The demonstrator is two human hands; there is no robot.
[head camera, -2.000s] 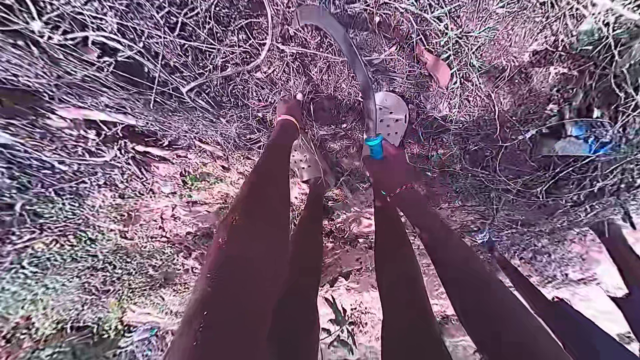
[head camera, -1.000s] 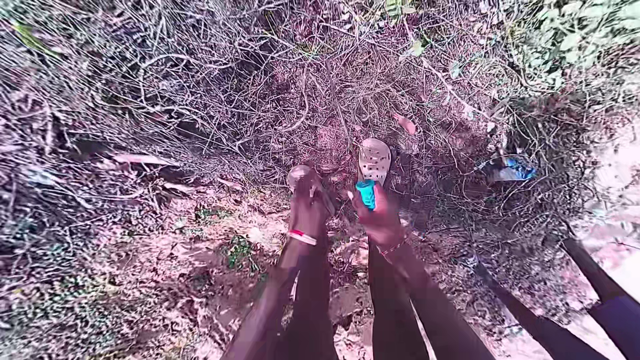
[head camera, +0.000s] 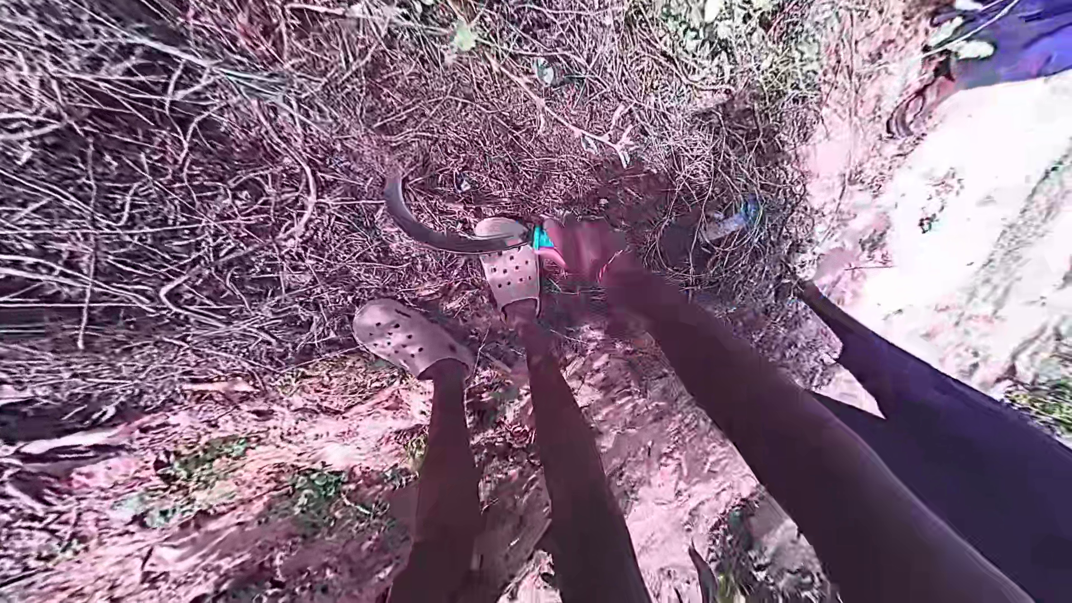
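My right hand (head camera: 586,247) is closed around the turquoise handle (head camera: 544,241) of a sickle. Its curved metal blade (head camera: 435,241) points left and passes over the toe of a beige perforated clog (head camera: 511,272) on one of my feet. The second clog (head camera: 410,337) stands on the ground to the left and a little nearer. A thin band is on my right wrist. My left hand is out of the frame.
Tangled dry stems and twigs (head camera: 193,193) cover the ground ahead and to the left. A blue and whitish scrap (head camera: 737,219) lies at the right. Another person's dark-clothed leg (head camera: 946,419) is at the right, and purple cloth (head camera: 1022,42) shows at the top right.
My left hand, seen near my feet before, has left the view. The sickle blade, which pointed up two seconds ago, now points left. The left foot stands farther from the right one.
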